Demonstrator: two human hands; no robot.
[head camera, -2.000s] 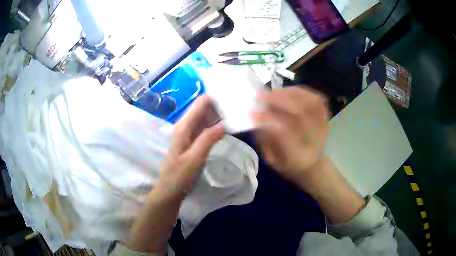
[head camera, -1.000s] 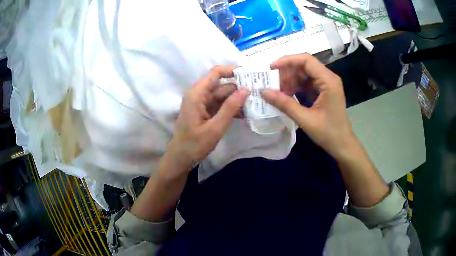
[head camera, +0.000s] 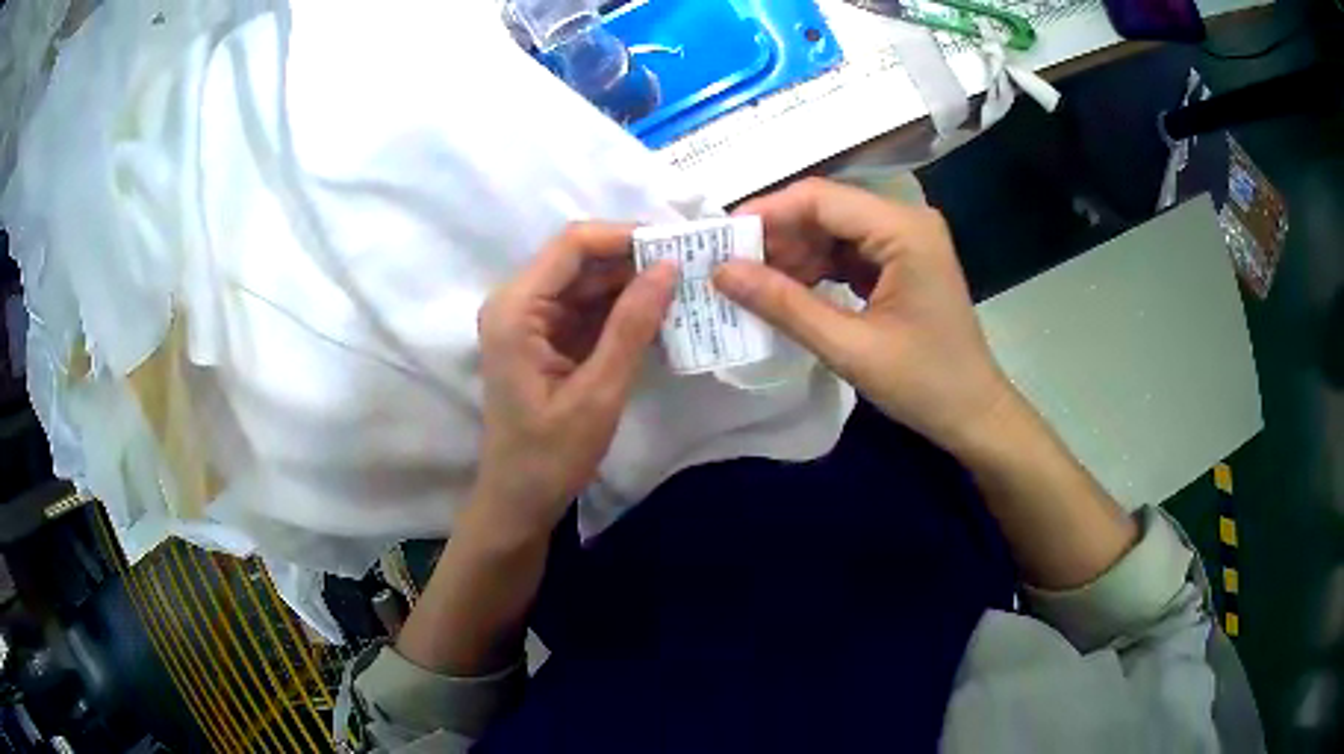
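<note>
A small white care label (head camera: 714, 321) with printed black text is held upright over my lap. My left hand (head camera: 568, 346) pinches its left side between thumb and fingers. My right hand (head camera: 870, 302) pinches its upper right side, thumb on the printed face. I cannot tell whether it is one label or a stack. White garment fabric (head camera: 369, 295) lies in a large heap on the left, and a flap of it hangs behind and below the label onto my dark-covered lap.
A blue tray (head camera: 722, 59) with a clear guard (head camera: 604, 74) at its left lies on the table. Green-handled thread snips (head camera: 980, 21), white tape (head camera: 932, 81), a smartphone (head camera: 1156, 18) and a table ruler are along the edge. A yellow rack (head camera: 192, 633) stands lower left; a pale panel (head camera: 1128, 354) is right.
The view has tilted down and the sewing machine head has left it. The label, blurred two seconds ago, is now sharp, its printed face towards me. Both hands still hold it.
</note>
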